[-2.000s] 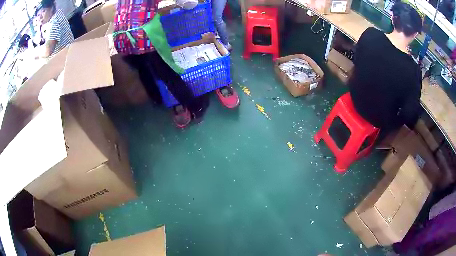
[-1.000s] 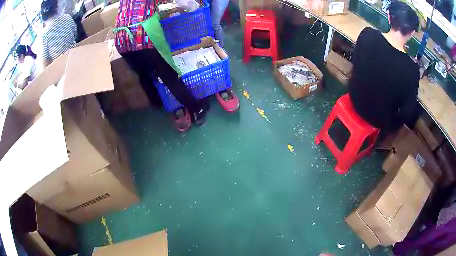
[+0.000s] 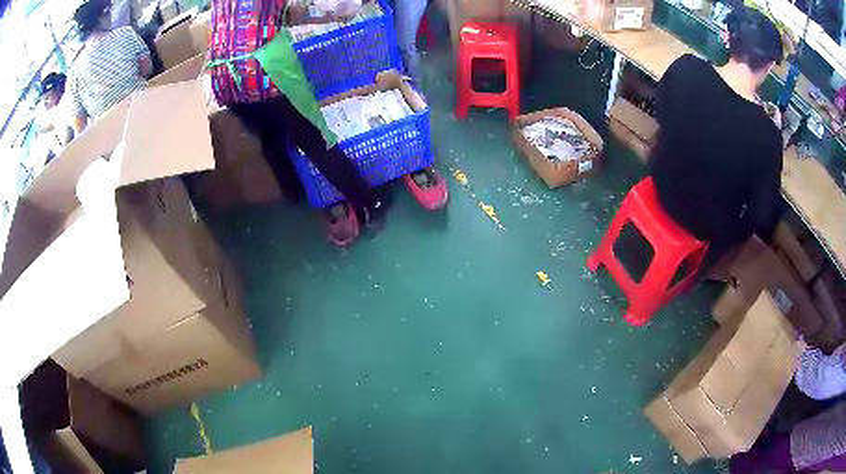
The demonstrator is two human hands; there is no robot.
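Neither of my hands shows clearly. A small skin-toned patch is cut off at the bottom edge, too little to tell what it is. Nearest in front of me, a brown carton flap (image 3: 246,455) shows at the bottom edge. A large open carton (image 3: 167,324) stands at the left with its flaps up, one of them glaring white. Another open carton (image 3: 102,421) sits below it in the bottom left corner.
Blue crates (image 3: 385,139) on red feet stand beside a person in a plaid top (image 3: 246,46). A person in black sits on a red stool (image 3: 649,245). A parts carton (image 3: 559,146) and a tilted carton (image 3: 728,380) lie on the green floor (image 3: 417,324).
A pale patterned sleeve has come into view at the lower right edge. The striped-shirt person at the upper left has shifted. The rest of the view has moved only slightly.
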